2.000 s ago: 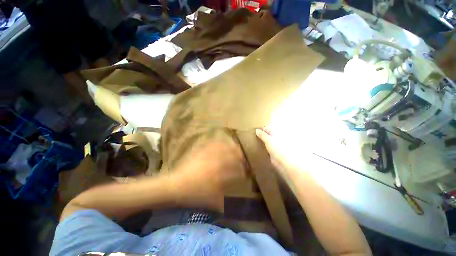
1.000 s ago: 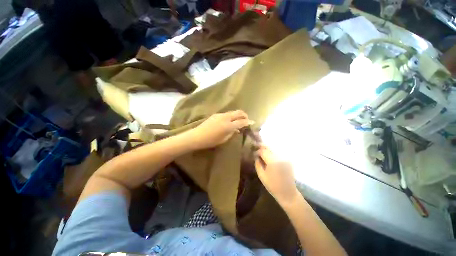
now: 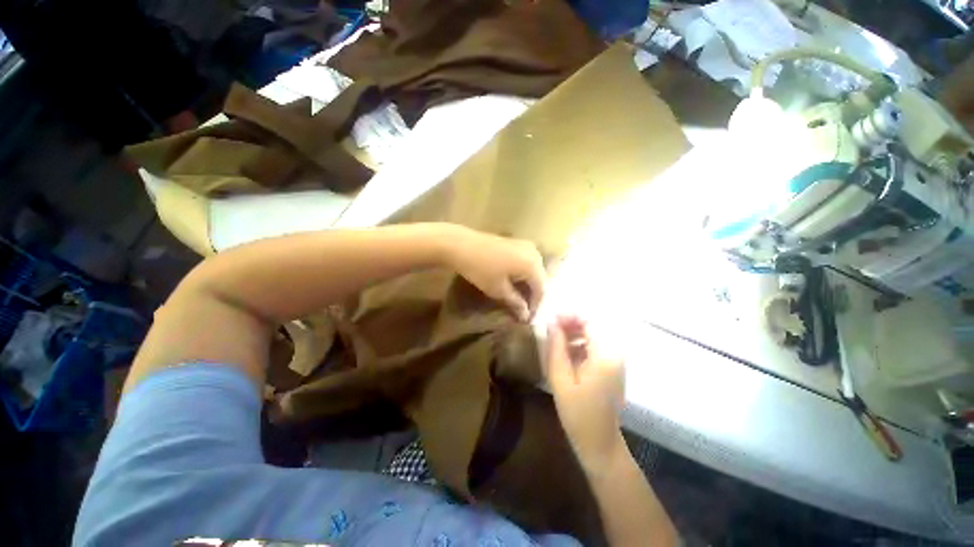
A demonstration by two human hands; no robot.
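A large tan-brown garment panel [image 3: 577, 139] lies over the white table and hangs over its edge into the lap, where darker brown folds [image 3: 427, 353] bunch up. My left hand [image 3: 504, 274] is bent over the cloth at the table edge, fingertips pinching its edge. My right hand [image 3: 582, 369] is just to the right, with thumb and fingers close together at the same cloth edge. A small pale piece shows between the hands, washed out by the lamp glare, so its shape cannot be told.
The white sewing machine [image 3: 854, 203] stands at the right. Black-handled snips [image 3: 817, 317], a thin yellow-red-handled tool [image 3: 878, 430] and a long thin dark tool [image 3: 737, 358] lie on the table. Brown cloth [image 3: 470, 48] is piled at the back. A blue crate [image 3: 53, 363] stands at far left.
The strip no longer hangs flat between my arms; the cloth is bunched and turned in the lap. Both hands have come together at the table edge, my left hand slightly lower than a second ago.
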